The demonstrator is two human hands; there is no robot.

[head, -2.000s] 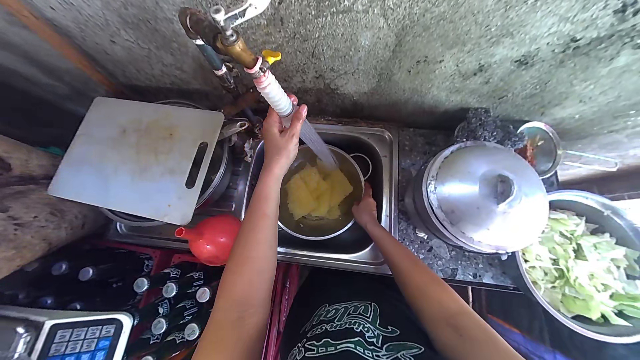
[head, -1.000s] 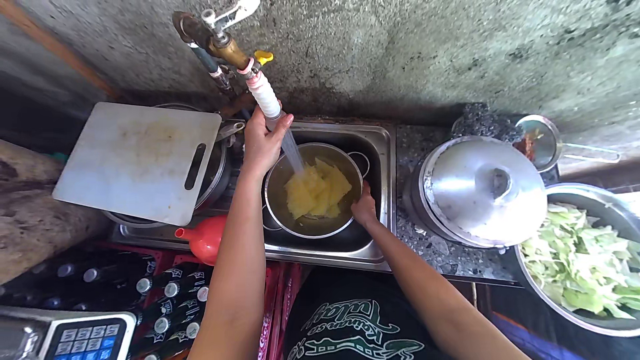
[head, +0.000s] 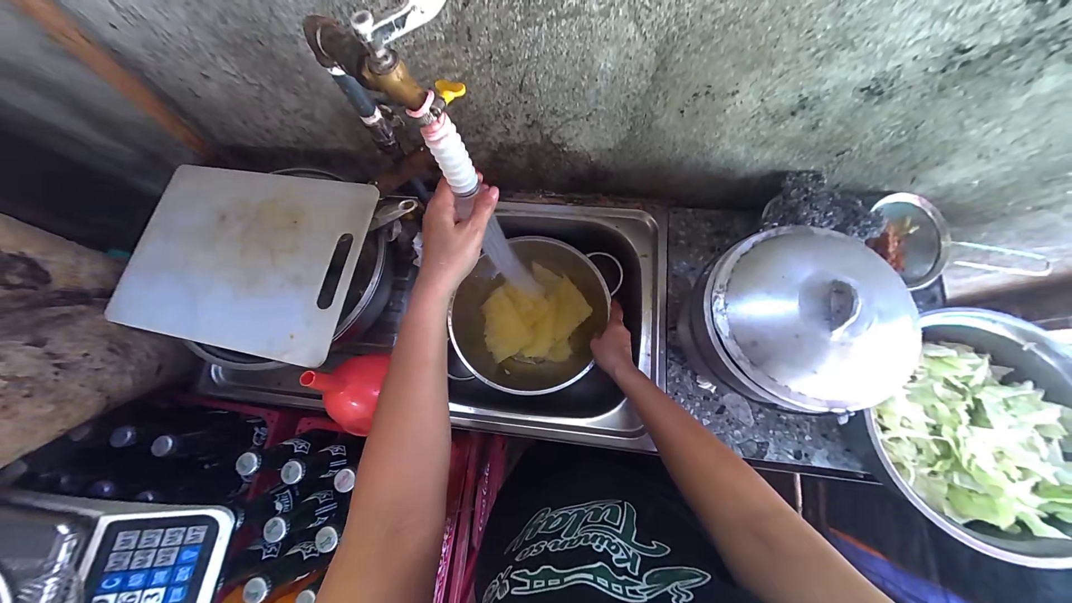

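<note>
My left hand (head: 456, 230) is closed around the lower end of a white flexible faucet hose (head: 450, 155), and water pours from it. The stream falls into a round metal pot (head: 529, 388) standing in the stainless steel sink (head: 645, 251). Flat yellow pieces (head: 536, 318) of food lie in water inside the pot. At the pot's right side, below its loop handle, my right hand (head: 613, 342) grips the rim or wall; its fingertips are partly hidden.
Left of the sink, a white cutting board (head: 251, 255) covers a pan, with a red funnel (head: 352, 394) nearby. Bottles (head: 293, 473) in crates and a keypad scale (head: 151, 553) are lower left. Rightward are a lidded pot (head: 816, 318), a strainer (head: 917, 239) and a basin of chopped cabbage (head: 971, 435).
My left hand and the hose end have shifted slightly left since two seconds ago, and the stream now enters farther left in the pot. My right hand stays at the pot's side.
</note>
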